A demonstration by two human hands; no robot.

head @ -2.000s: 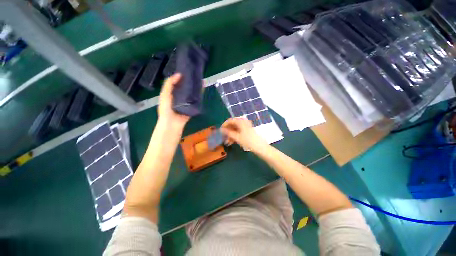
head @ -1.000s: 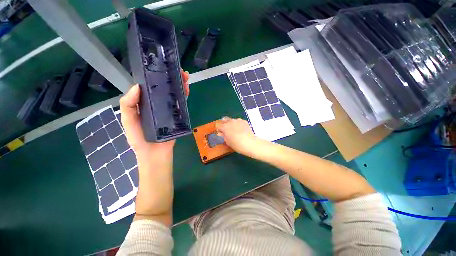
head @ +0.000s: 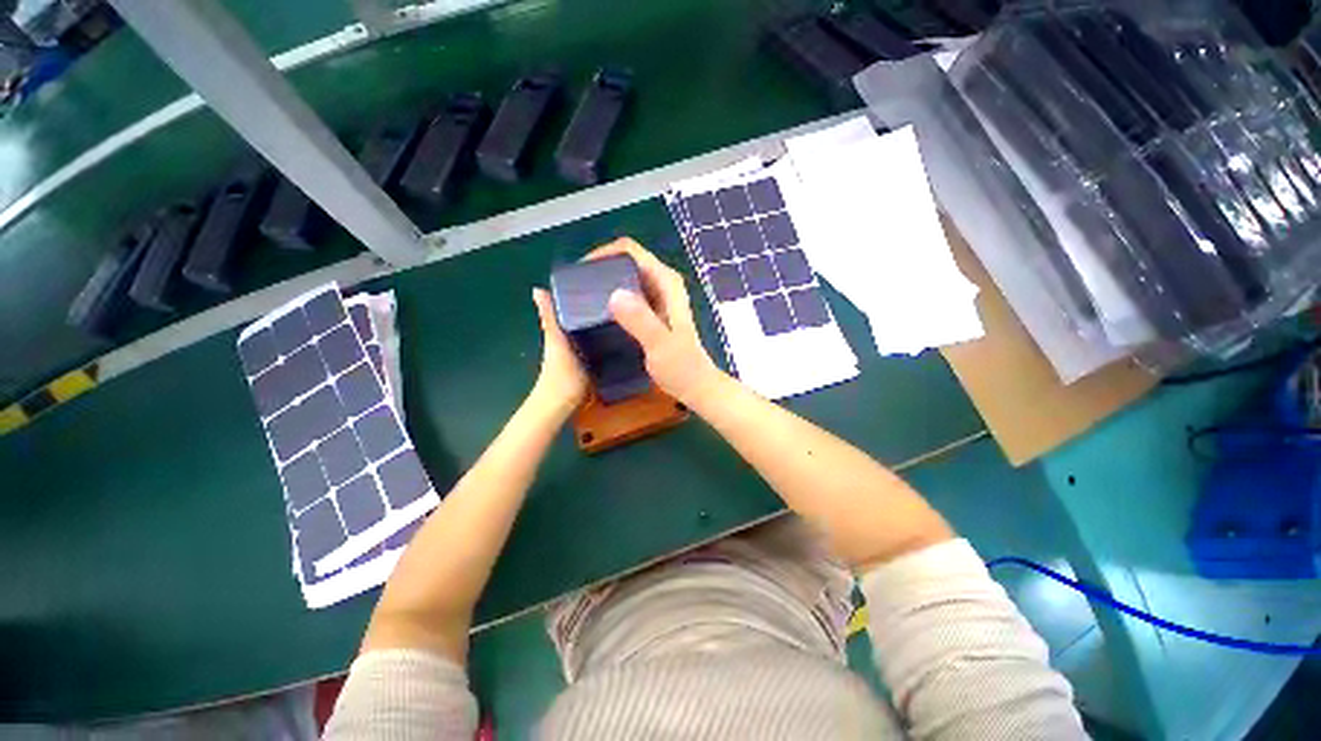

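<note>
A black plastic housing (head: 606,326) stands on end over the orange fixture (head: 633,420) on the green worktop. My left hand (head: 559,355) holds its left side. My right hand (head: 664,322) holds its right side, with the thumb on the upper part. The housing and my hands hide most of the fixture; no adhesive pad is visible there. One pad sheet (head: 336,434) with dark squares lies to the left, over other sheets. Another pad sheet stack (head: 764,268) lies to the right, its lower part bare white.
White release liners (head: 884,239) and a brown cardboard sheet (head: 1014,398) lie at right, beside clear blister trays (head: 1159,188) with black housings. A row of housings (head: 442,148) sits on the conveyor behind a grey post (head: 275,123). Blue equipment (head: 1257,500) is at far right.
The housing has moved from the upper left onto the fixture and been turned on end. My right hand has left the grey pad on the fixture and taken hold of the housing too.
</note>
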